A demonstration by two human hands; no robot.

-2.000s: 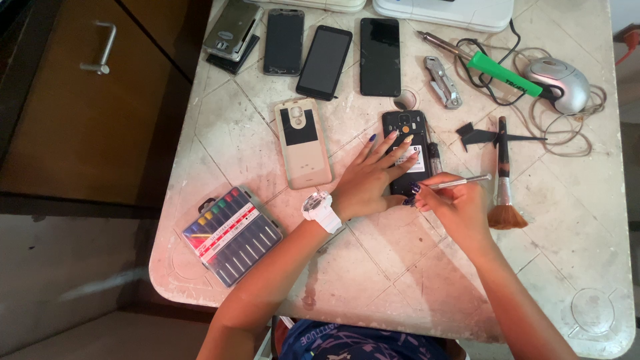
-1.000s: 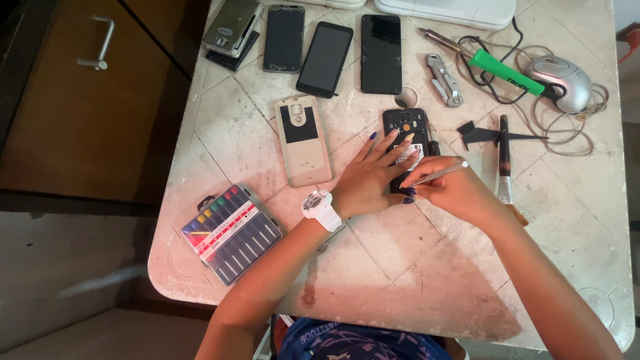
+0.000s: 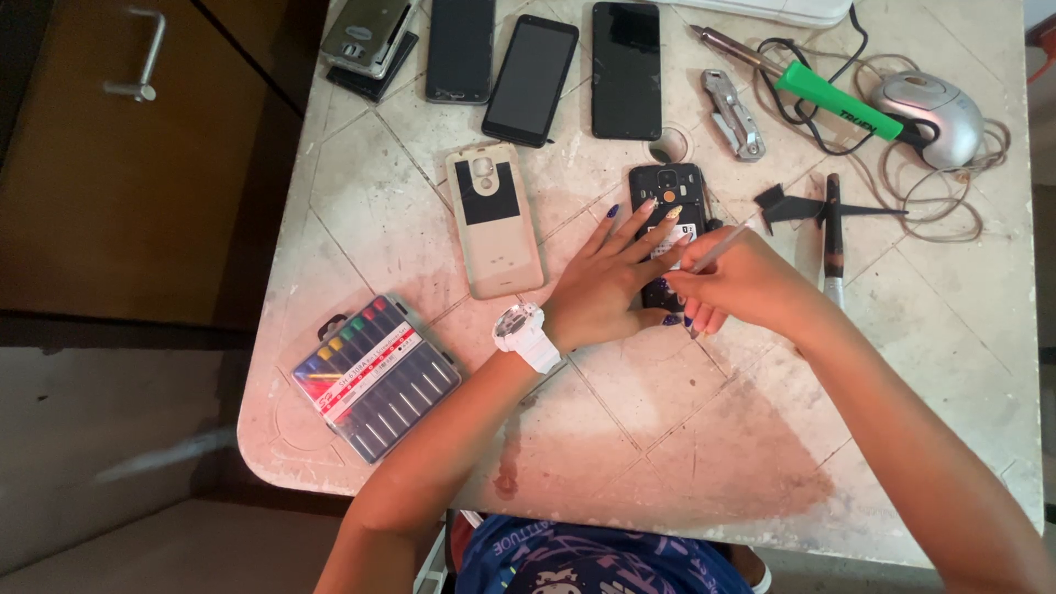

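A black smartphone with its back cover off point(image 3: 668, 177) lies face down on the table. My left hand point(image 3: 606, 285), with a white watch point(image 3: 525, 337) at the wrist, rests spread over the phone's left side and middle. Between the fingers of my right hand point(image 3: 738, 285) is a thin light-coloured pen-like tool point(image 3: 726, 245), slanted beside the phone's lower right part; its tip is hard to make out. To the left lies a beige phone back cover point(image 3: 499, 247). A boxed screwdriver set point(image 3: 377, 379) sits next to my left forearm.
Smartphones point(image 3: 530, 78) lie along the far side of the table point(image 3: 577, 462). On the right are a folding multi-tool point(image 3: 733, 115), a green soldering iron point(image 3: 837, 99), a corded silver mouse point(image 3: 928, 115), a black tint brush point(image 3: 792, 208) and a round-handled brush point(image 3: 833, 231).
My right hand with the pen-like tool has shifted slightly along the phone's right side, and it now covers the second brush's bristles, seen two seconds ago. My left hand stays on the phone.
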